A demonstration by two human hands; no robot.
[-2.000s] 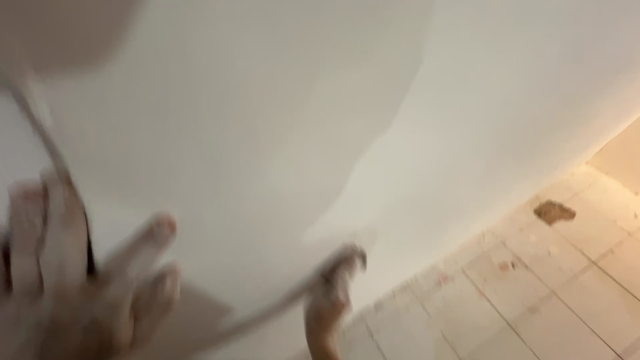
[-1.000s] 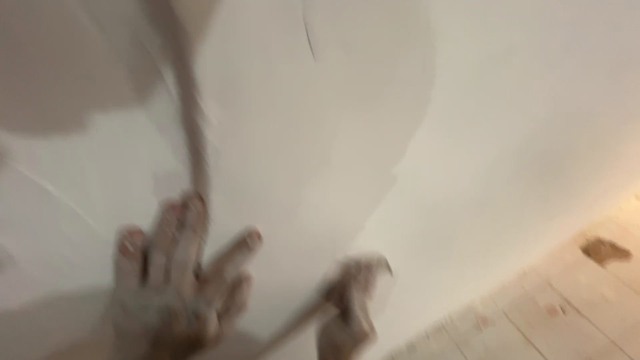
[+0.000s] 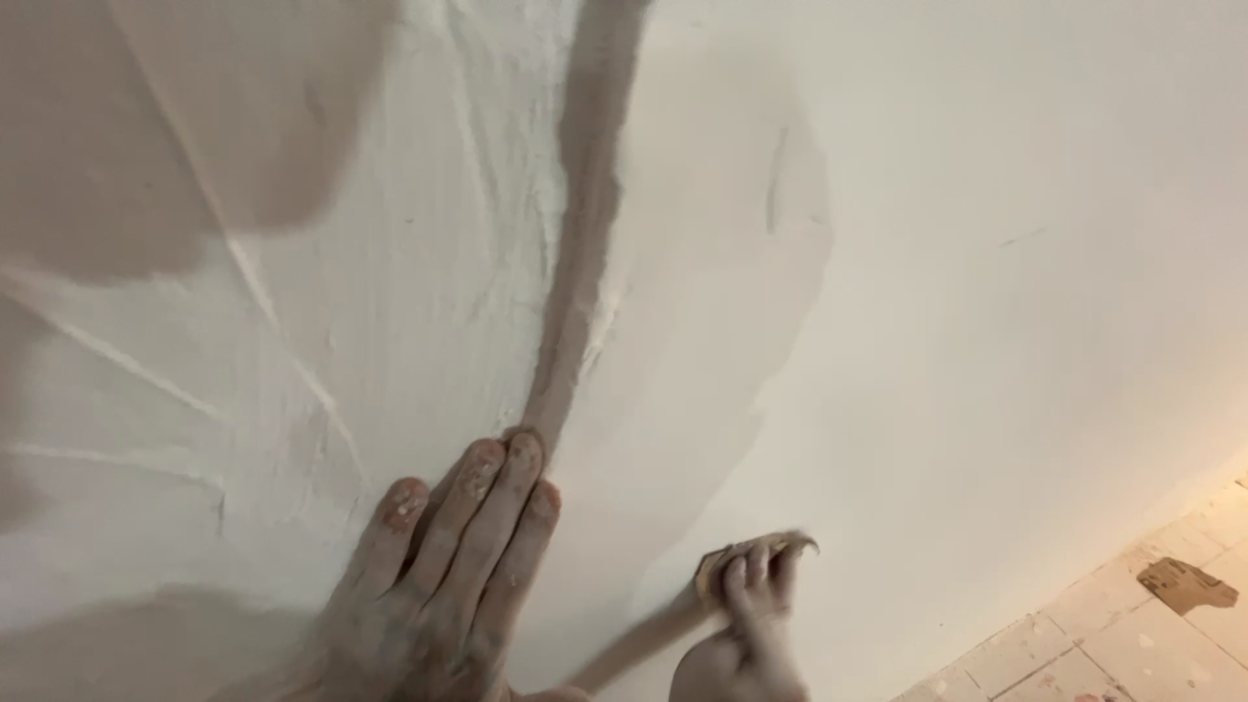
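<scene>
A long, narrow strip of what looks like paper joint tape point(image 3: 590, 195) lies along wet, whitish compound on a pale wall point(image 3: 936, 322). My left hand point(image 3: 448, 585), smeared with compound, rests flat on the wall, its fingertips over the strip at lower centre-left. Below and to the right of it, my right hand point(image 3: 746, 624) grips a bent or rolled part of the same tape between its fingers. A slack length of tape runs between the two hands; its part under my left hand is hidden.
Raised ridges and wet patches mark the wall at left, with short dark marks right of the tape. At lower right, the wall meets a tiled floor point(image 3: 1102, 653), spattered with spots, where a torn brown scrap point(image 3: 1187, 585) lies.
My left hand is nearer to my right hand than two seconds ago, and its fingers are closer together. More of the strip shows above it. The view has shifted.
</scene>
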